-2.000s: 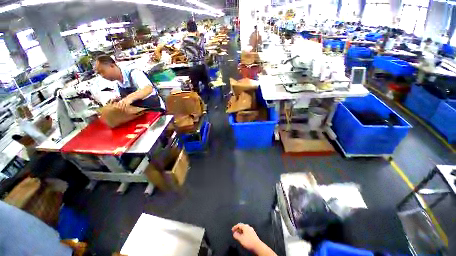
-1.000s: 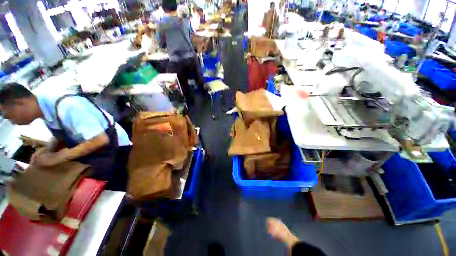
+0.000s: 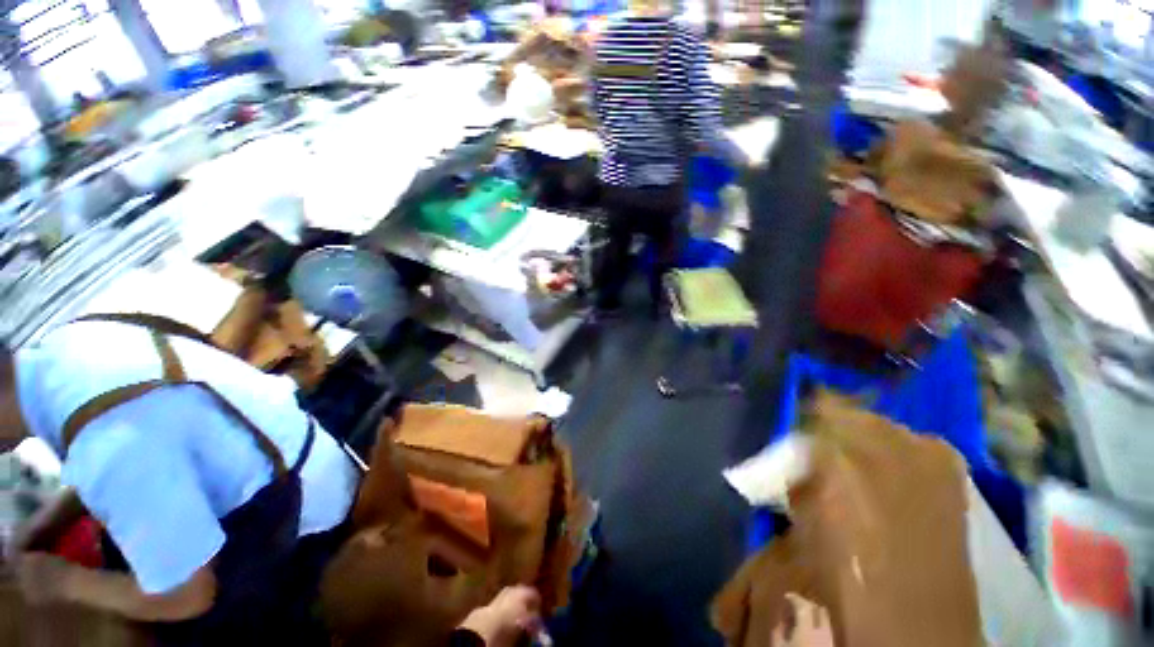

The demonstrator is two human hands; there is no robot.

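Observation:
A stack of brown panels or part-made bags [image 3: 475, 537] with an orange patch stands at the lower middle. My left hand [image 3: 504, 614], in a dark cuff, is at the right lower edge of this stack, fingers bent; whether it grips anything cannot be told. A second pile of brown panels [image 3: 905, 518] stands at the lower right over a blue crate [image 3: 943, 392], with white sheets at its sides. My right hand [image 3: 804, 623] is blurred, cut off by the bottom edge and low against this pile; its grip cannot be told.
A person in a light blue shirt and dark apron [image 3: 152, 442] bends at the left. A person in a striped top [image 3: 652, 101] stands ahead by a stool with a pale yellow-green seat [image 3: 711, 298]. A fan [image 3: 344, 288], a green crate [image 3: 475, 215] and a red bin [image 3: 892, 272] show.
The view has moved forward to the two brown piles, which are now close. My left hand has come into view; my right hand is now against the right pile.

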